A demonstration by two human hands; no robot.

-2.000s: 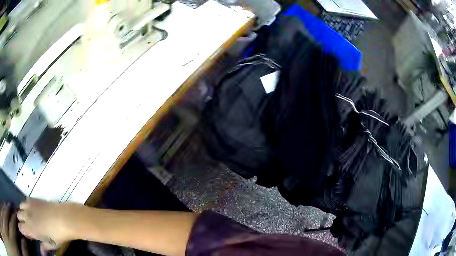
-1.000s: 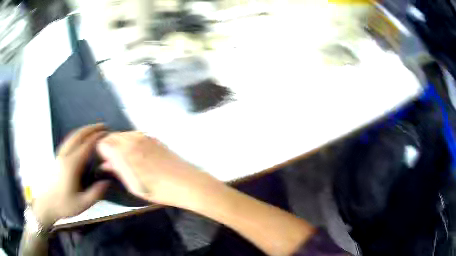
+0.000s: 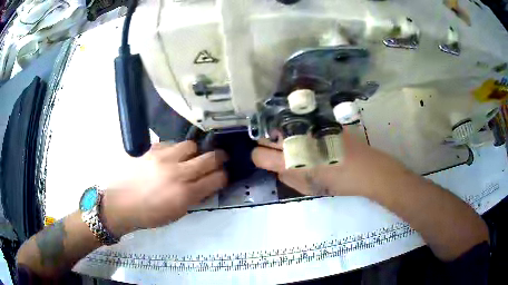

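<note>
A dark cloth piece (image 3: pixel 242 156) lies under the head of the cream sewing machine (image 3: pixel 256 33), over the steel needle plate (image 3: pixel 250 189). My left hand (image 3: pixel 167 181), with a watch on the wrist, presses on the cloth's left side with its fingertips. My right hand (image 3: pixel 323 164) has its fingers on the cloth's right side, partly hidden behind the cream tension knobs (image 3: pixel 295 150). The presser foot and needle are hidden below the machine head.
A black lamp-like bar (image 3: pixel 132 103) hangs left of the machine head. A stack of dark cut pieces (image 3: pixel 22 161) lies at the far left. A printed ruler (image 3: pixel 239 260) runs along the front of the white table (image 3: pixel 267 228).
The view has swung and moved in to the machine head. Both hands were together on dark cloth at the table's left; now they are on cloth under the head, apart on either side.
</note>
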